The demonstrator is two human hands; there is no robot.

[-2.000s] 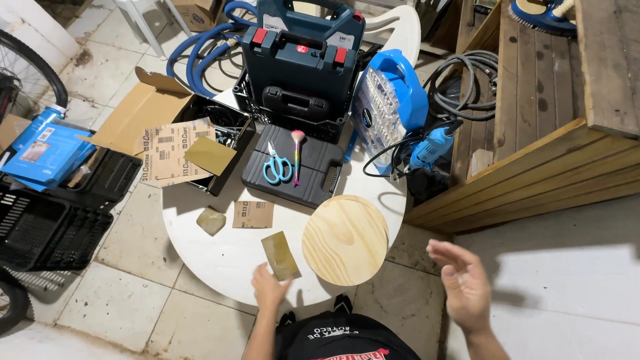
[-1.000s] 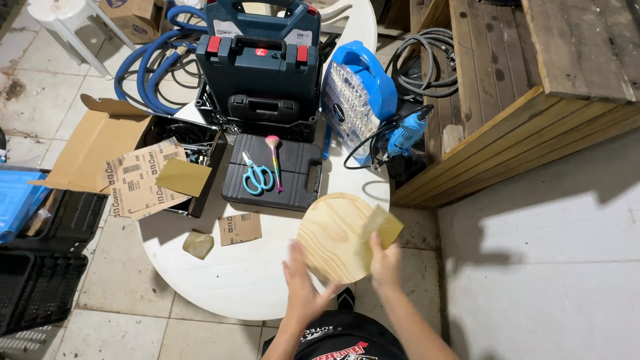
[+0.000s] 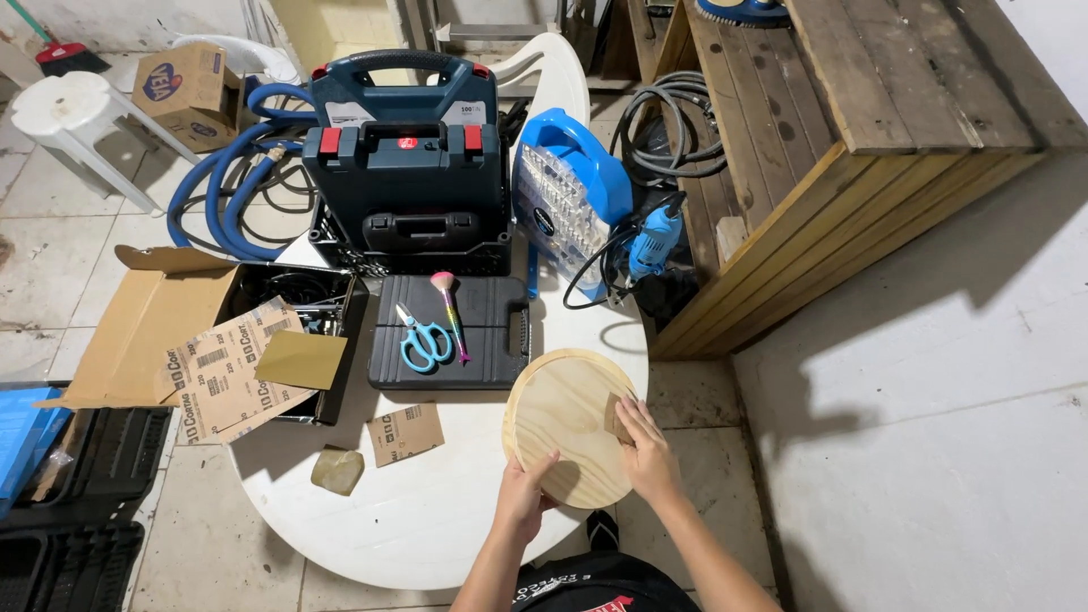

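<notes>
A round pale wooden board (image 3: 565, 425) with a raised rim is tilted up at the table's near right edge. My left hand (image 3: 525, 497) grips its lower left rim, thumb on the face and fingers behind. At the board's right side, my right hand (image 3: 644, 446) holds a small piece of sandpaper (image 3: 614, 418) against the face, its brown back showing. Left of the board, a sandpaper piece with printed backing (image 3: 406, 433) and a worn, curled piece (image 3: 337, 471) lie on the white table (image 3: 408, 535).
Blue-handled scissors (image 3: 424, 342) and a makeup brush (image 3: 450, 314) rest on a black case (image 3: 391, 357). An open cardboard box (image 3: 140, 331) bears sandpaper sheets (image 3: 299, 359). Behind stand tool cases (image 3: 408, 187), a blue bit case (image 3: 569, 195) and a blue rotary tool (image 3: 654, 242). Right is a wooden shelf unit (image 3: 816, 229).
My left hand, beside the board earlier, now grips its rim. The board has gone from lying on the table to tilted. My right hand, empty at first, took the sandpaper.
</notes>
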